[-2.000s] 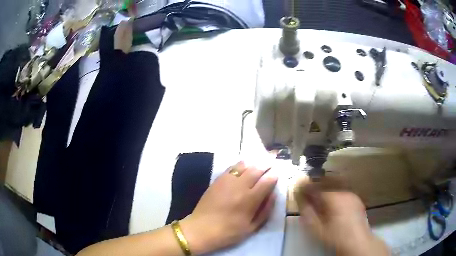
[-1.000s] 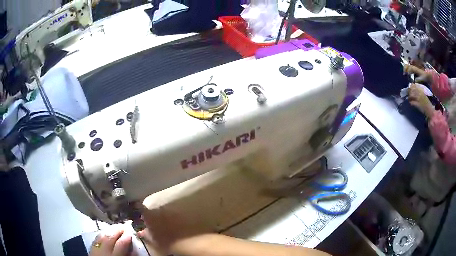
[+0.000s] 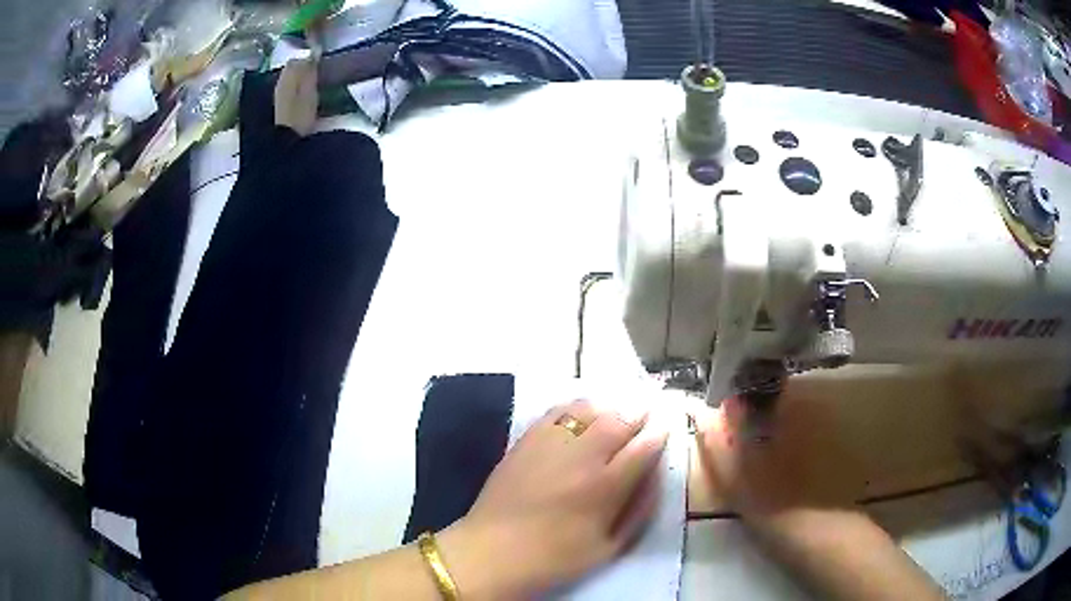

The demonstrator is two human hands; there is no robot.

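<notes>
A white-faced panel (image 3: 640, 569) lies under the sewing machine head (image 3: 752, 235), its thin dark seam edge running toward the presser foot. A dark strip (image 3: 464, 440) shows left of it. My left hand (image 3: 570, 481), with a ring and gold bangle, rests palm down on the white panel, fingertips beside the lit needle area. My right hand (image 3: 781, 505) is at the panel's right edge, below and right of the needle. Its fingertips are blurred and partly lost in shadow and glare, so their grip cannot be told. The needle tip is hidden by glare.
Dark cut pieces (image 3: 264, 352) lie on the table at left. Fabric scraps (image 3: 129, 129) are at far left, folded pale and dark cloth (image 3: 517, 47) behind. Blue-handled scissors (image 3: 1034, 517) lie right of the machine bed. A red item (image 3: 987, 71) is at the upper right.
The view has swung back left from the machine's handwheel end and the neighbouring worker's hands. Against two seconds ago, both hands remain beside the needle, and the right hand's fingers have shifted slightly.
</notes>
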